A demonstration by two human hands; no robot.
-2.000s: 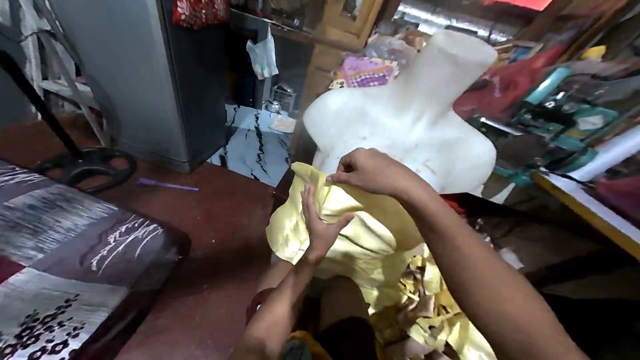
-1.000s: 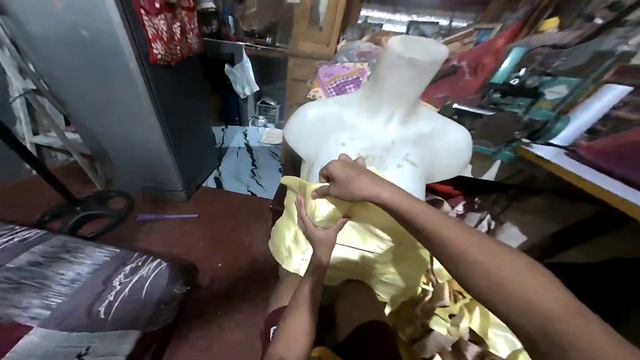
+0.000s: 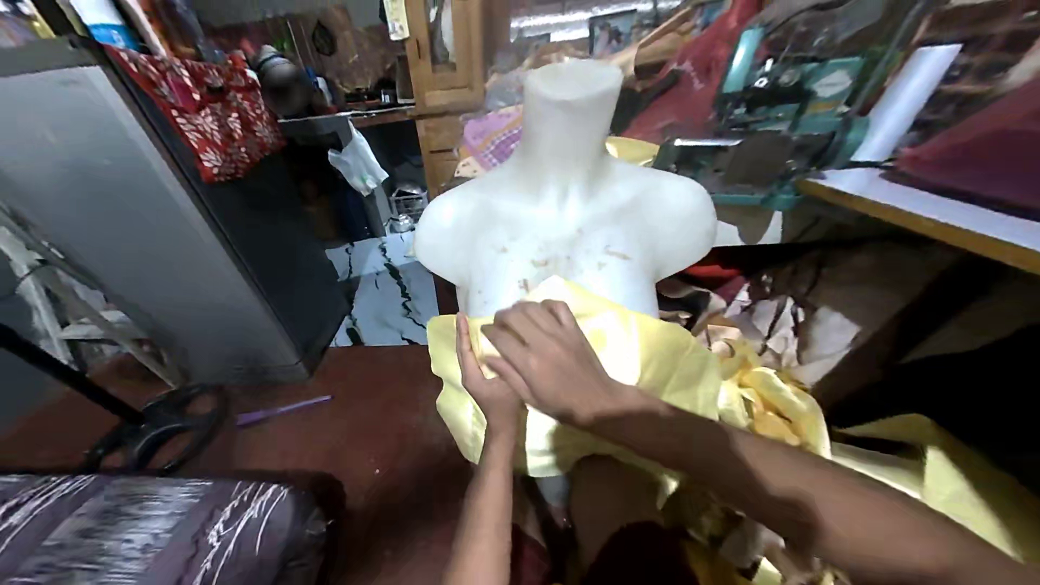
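Yellow fabric (image 3: 674, 357) lies across the lower chest of a white mannequin torso (image 3: 565, 195), its upper edge rising to a point near the middle. On the fabric's left part rests my left hand (image 3: 487, 378), its index finger pointing up along the cloth and the thumb towards the other hand. My right hand (image 3: 548, 353) is on the cloth just right of it, fingers curled over the fabric and gripping it. Whether the left fingers pinch the cloth cannot be made out. More crumpled yellow fabric (image 3: 768, 398) hangs to the right of the torso.
A grey cabinet (image 3: 154, 219) stands left with a red patterned cloth (image 3: 215, 114) on it. A green sewing machine (image 3: 812, 122) and a table edge (image 3: 934, 223) are at right. A patterned cushioned surface (image 3: 146, 528) is lower left; a purple strip (image 3: 284, 410) lies on the floor.
The view has shifted, bringing the mannequin more upright. Both hands stay on the yellow fabric; the right hand now lies flatter over it, and the fabric's upper edge shows a raised point.
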